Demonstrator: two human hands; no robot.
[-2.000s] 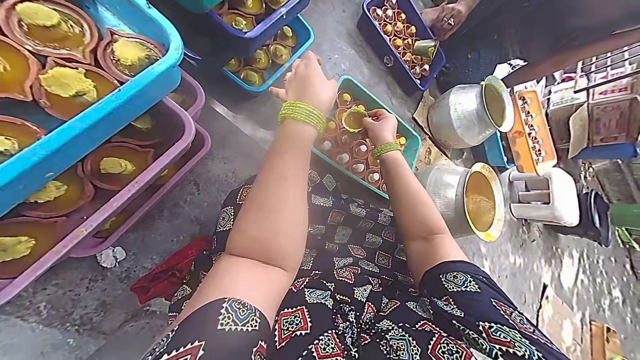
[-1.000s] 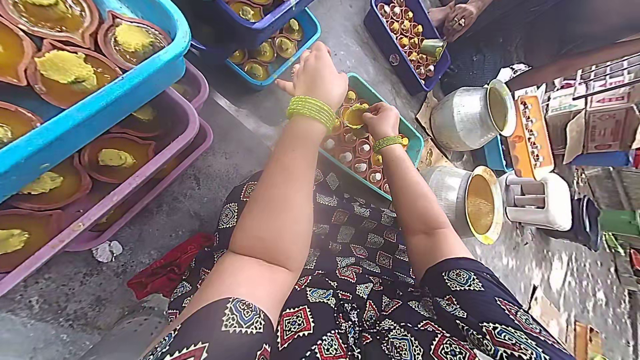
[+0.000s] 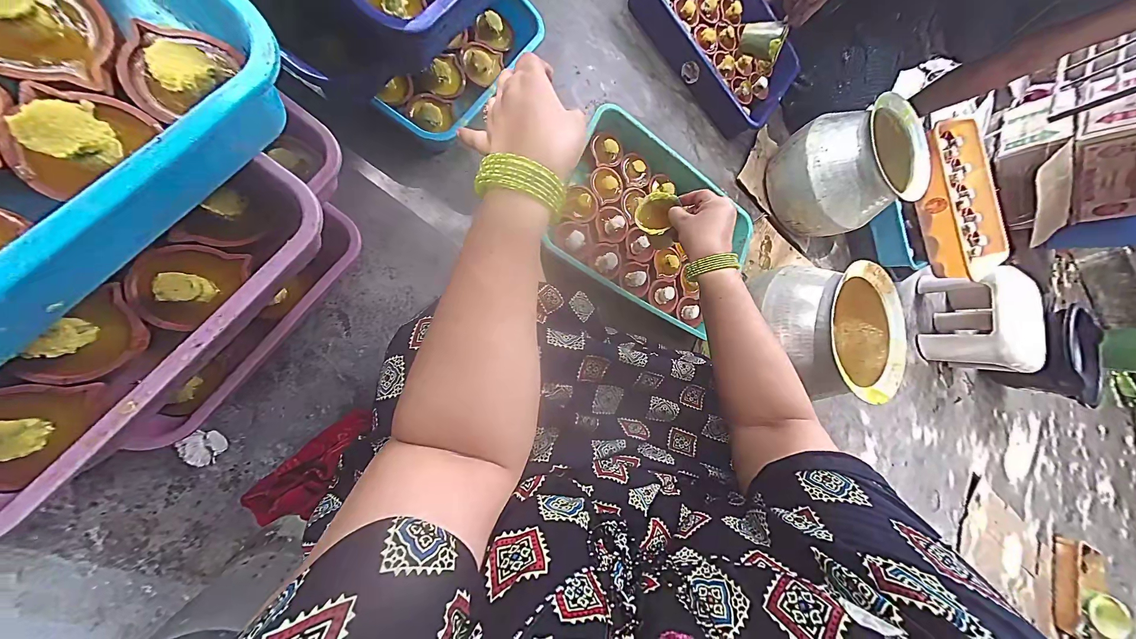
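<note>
My right hand [image 3: 706,224] grips the rim of a small yellow-coated cup [image 3: 656,214] of yellowish liquid, tilted over a teal plastic tray [image 3: 744,232]. Small clay cups [image 3: 607,184] fill that tray, some with yellow tops, others with white ones [image 3: 606,261]. Above the tray's left edge, my left hand [image 3: 535,115] is raised with a finger and thumb apart; its palm side is hidden. Green bangles circle both wrists. A light blue tray [image 3: 535,40] of clay cups lies just beyond the left hand.
Stacked blue [image 3: 266,98] and purple trays [image 3: 311,209] of larger clay lamps stand at left. Two metal pots [image 3: 821,169] [image 3: 799,328], an orange tray [image 3: 972,200] and a white plastic container [image 3: 994,318] are at right. A dark blue tray [image 3: 781,84] lies farther back; red cloth [image 3: 306,475] lies on the ground.
The other person's hands, seen at the far blue tray earlier, are out of view. My right hand remains on the small cup over the teal tray.
</note>
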